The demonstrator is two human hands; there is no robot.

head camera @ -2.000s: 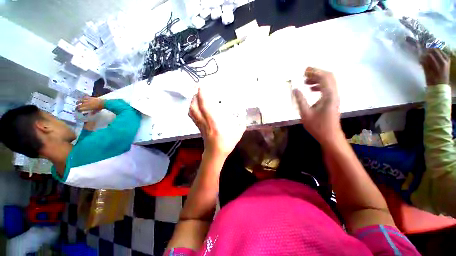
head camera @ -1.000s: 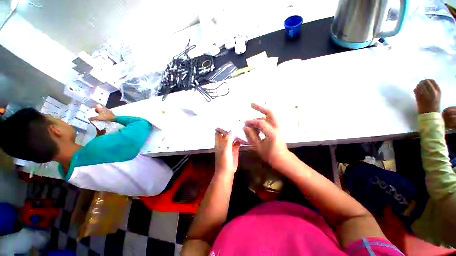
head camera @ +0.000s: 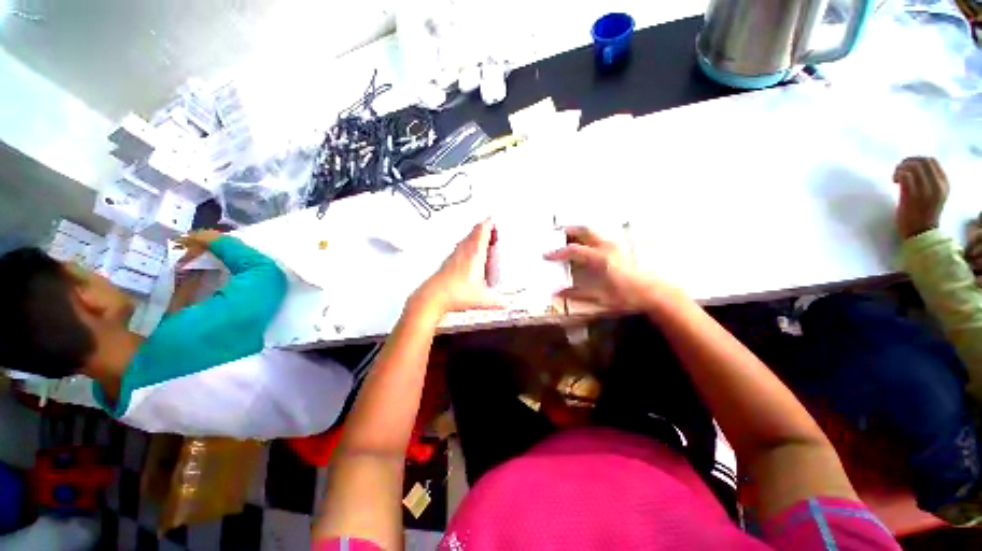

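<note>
A white piece, apparently a small carton [head camera: 525,258], lies between my hands at the table's front edge. It is washed out against the white table [head camera: 754,194], so its outline and whether it is open cannot be told. My left hand [head camera: 465,278] is on its left side, with thumb and fingers apart around it. My right hand [head camera: 603,271] is on its right side, with bent fingers against it.
Black cables [head camera: 372,156] lie behind, beside a yellow item [head camera: 495,146] and cream paper [head camera: 533,116]. A blue cup [head camera: 612,38] and kettle [head camera: 748,41] stand at the back. White cartons [head camera: 162,210] and a person [head camera: 205,312] are left; another person's hand [head camera: 922,194] is right.
My hands were apart, then close together with the fingertips meeting at the table edge; now they are spread on both sides of the white piece. The view has shifted.
</note>
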